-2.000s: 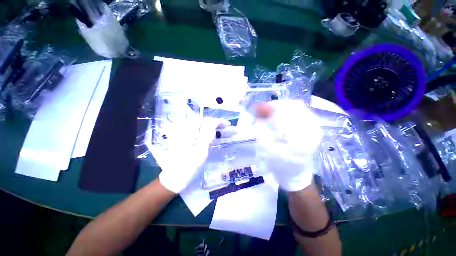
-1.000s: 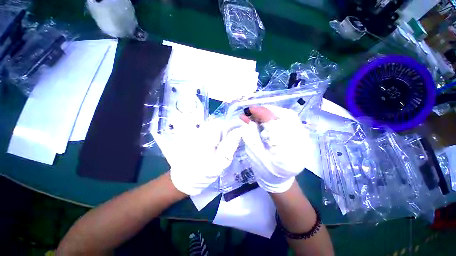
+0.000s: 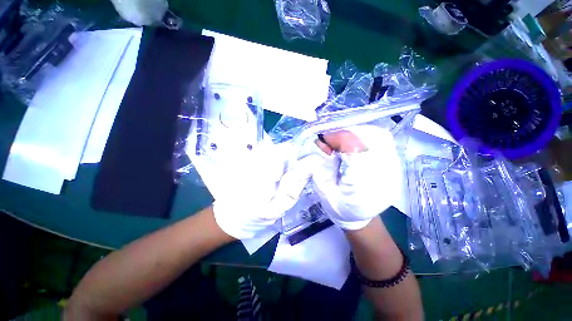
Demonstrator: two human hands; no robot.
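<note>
My left hand (image 3: 254, 188) and my right hand (image 3: 360, 175), in white gloves, meet in front of me. Both grip the near edge of a clear housing frame (image 3: 370, 114), which is raised and tilted. The right thumb tip is bare and presses near a dark spot at the frame's left corner. A flat housing panel (image 3: 232, 119) with several black dots and a ring in the middle lies left of the hands. Below the hands, a clear bagged part (image 3: 300, 216) and a black trim bar (image 3: 310, 232) are partly hidden. Glare blurs the glove fingers.
White paper sheets (image 3: 75, 113) and a long black sheet (image 3: 147, 131) lie at left. A purple-rimmed fan (image 3: 505, 108) stands at right. Clear bagged parts (image 3: 467, 207) lie below it. More bagged parts (image 3: 44, 53) lie at far left, and a clear packet (image 3: 303, 17) lies at the back.
My hands have come together on the frame. The frame has been lifted and tilted, its far end rising to the right. The camera view has shifted a little.
</note>
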